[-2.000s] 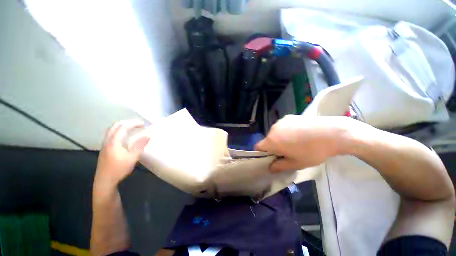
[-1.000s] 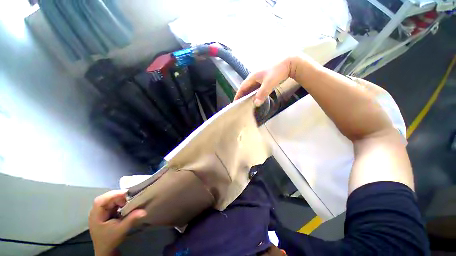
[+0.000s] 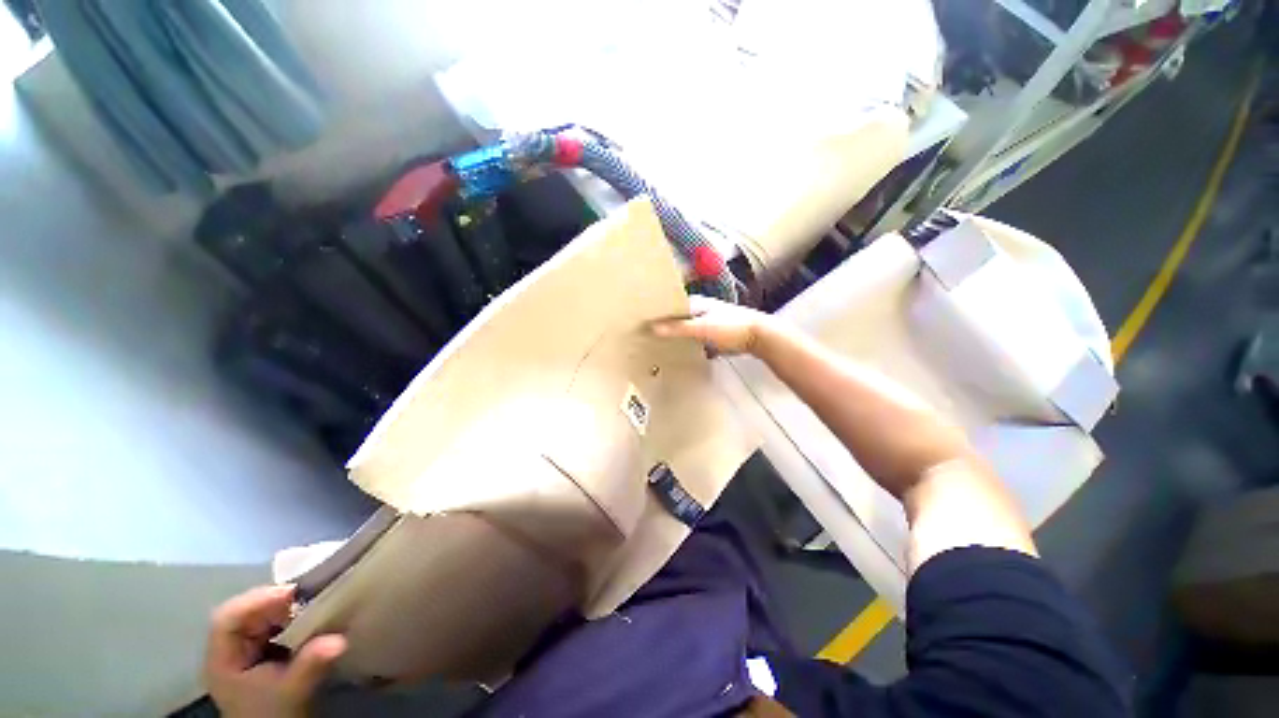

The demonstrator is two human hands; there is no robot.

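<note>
A beige sewn cover (image 3: 547,421) is spread between my hands above my dark-blue apron (image 3: 631,645), its inner side facing up. My left hand (image 3: 274,652) grips its lower left edge, thumb on top. My right hand (image 3: 713,326) is at its upper right edge, fingers on the inner surface; part of that hand is hidden by the cover's edge. A black label (image 3: 676,494) and a small white printed label (image 3: 635,408) show on the right part. Seams run across the middle.
Stacked cream covers (image 3: 1003,316) lie on the stand at right, with more on the upper table (image 3: 828,168). A ribbed hose (image 3: 624,175) with red bands arches behind the cover. Black bundles (image 3: 302,288) stand at back left. A yellow line (image 3: 1192,232) marks the floor.
The cover has been opened out from its folded state, and its labels now show. My left hand has moved down and left. The view has swung right, bringing the stand and floor into view.
</note>
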